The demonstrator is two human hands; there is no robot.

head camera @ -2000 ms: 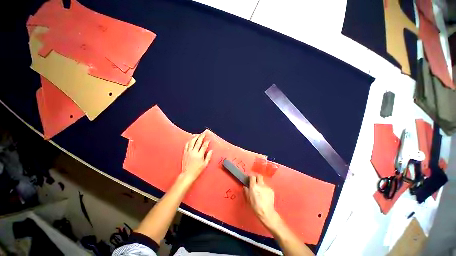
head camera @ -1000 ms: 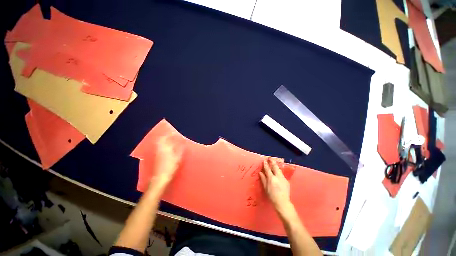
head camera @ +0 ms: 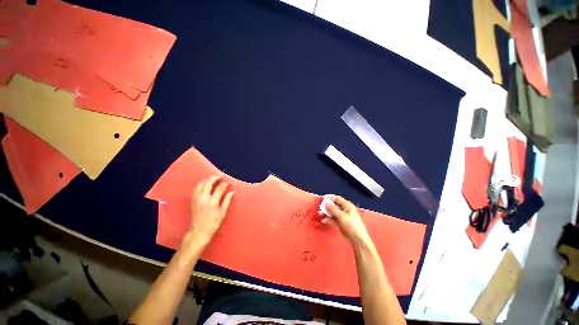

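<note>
The large red-orange body pattern piece [head camera: 254,222] lies flat on the dark navy cloth [head camera: 254,95] near the table's front edge. My left hand [head camera: 210,204] rests on its left part, fingers apart, below the curved edge. My right hand [head camera: 343,216] pinches a small white piece of tailor's chalk [head camera: 327,205] over the pattern's upper edge, right of the middle. The metal weight [head camera: 354,171] lies on the cloth just above my right hand. The clear plastic ruler [head camera: 390,155] lies slanted beyond it, not touching it.
A pile of red-orange and tan patterns [head camera: 57,120] lies at left. Shears [head camera: 492,206] lie over small card patterns at right, beside dark scraps. A dark grey block [head camera: 479,123] and a tan card [head camera: 499,289] are on the white table edge [head camera: 438,254]. Folded olive-grey cloth [head camera: 530,111] is at far right.
The weight has gone from my right hand on the pattern to the cloth. My right hand now pinches chalk. My left hand moved left along the pattern and now rests there.
</note>
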